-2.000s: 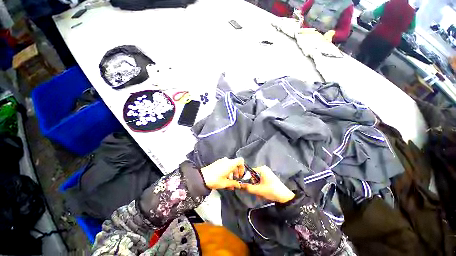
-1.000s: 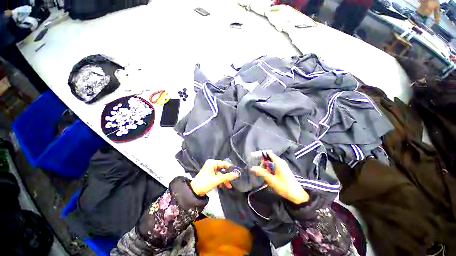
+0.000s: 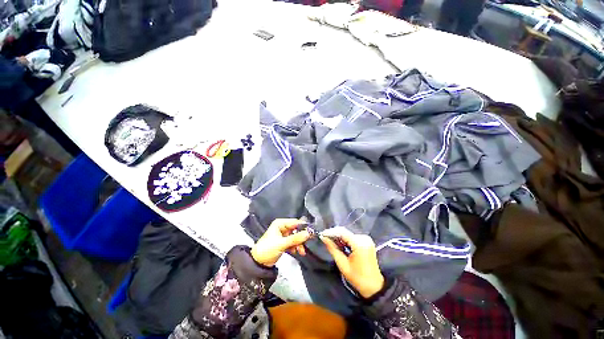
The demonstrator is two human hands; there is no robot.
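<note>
The grey garment [image 3: 371, 152] with paired white stripes lies heaped on the table in front of me. My left hand [image 3: 281, 242] pinches something small and dark with a shiny spot at its fingertips; I cannot tell whether it is a button or a snap part. My right hand [image 3: 354, 258] is just to its right, fingertips almost touching it, fingers curled around a small dark thing that is mostly hidden. A thin loop of thread [image 3: 356, 216] shows above my right hand. No needle can be made out.
A round red-rimmed tray [image 3: 153, 197] holds pale discs. Around it are a black bag [image 3: 154, 119], a phone [image 3: 232, 167], orange and yellow snips [image 3: 217, 148] and dark buttons [image 3: 247, 142]. Brown garments [image 3: 543, 245] lie right, a plaid cushion [image 3: 478, 308] lower right, blue bins [image 3: 99, 218] left.
My hands were apart a second ago and now meet at the fingertips. The thread loop now shows above my right hand. More of the plaid cushion is visible.
</note>
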